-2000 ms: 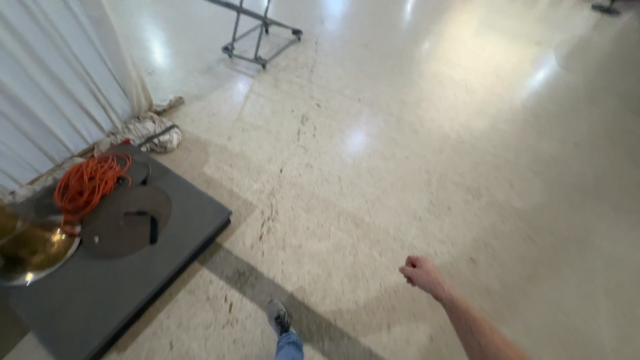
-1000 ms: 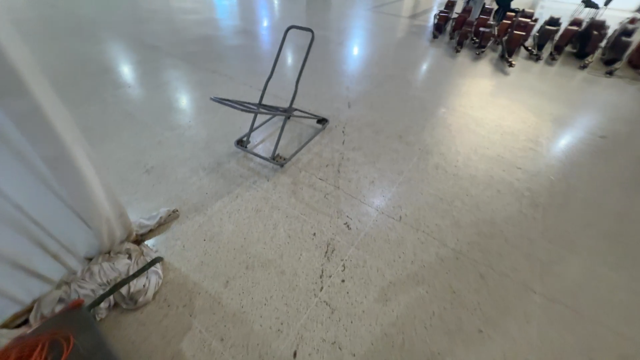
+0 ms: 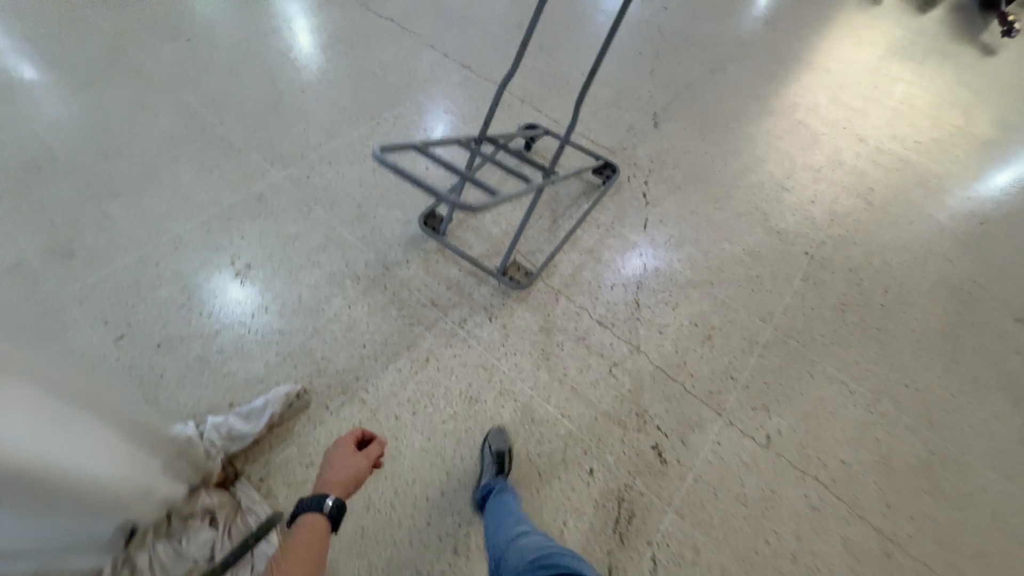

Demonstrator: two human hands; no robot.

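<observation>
My left hand, with a dark watch on its wrist, hangs at the lower left over the speckled floor, its fingers loosely curled and nothing in them. A crumpled whitish cloth lies on the floor just beyond and to the left of it. Farther ahead stands a grey metal-frame cart with a slatted shelf, a low base with casters at its corners and two long uprights running out at the top edge. Neither hand touches the cart. My right hand is out of view.
At the left hangs a white curtain, its lower folds bunched on the floor beside a dark bar. My shoe is at the bottom middle. Dark wheeled objects show at the top right. A long crack crosses the floor.
The cart is nearer than before. My left hand has come into view at the lower left. The right hand, seen two seconds ago, is no longer visible. The orange cord and dark platform have left the view.
</observation>
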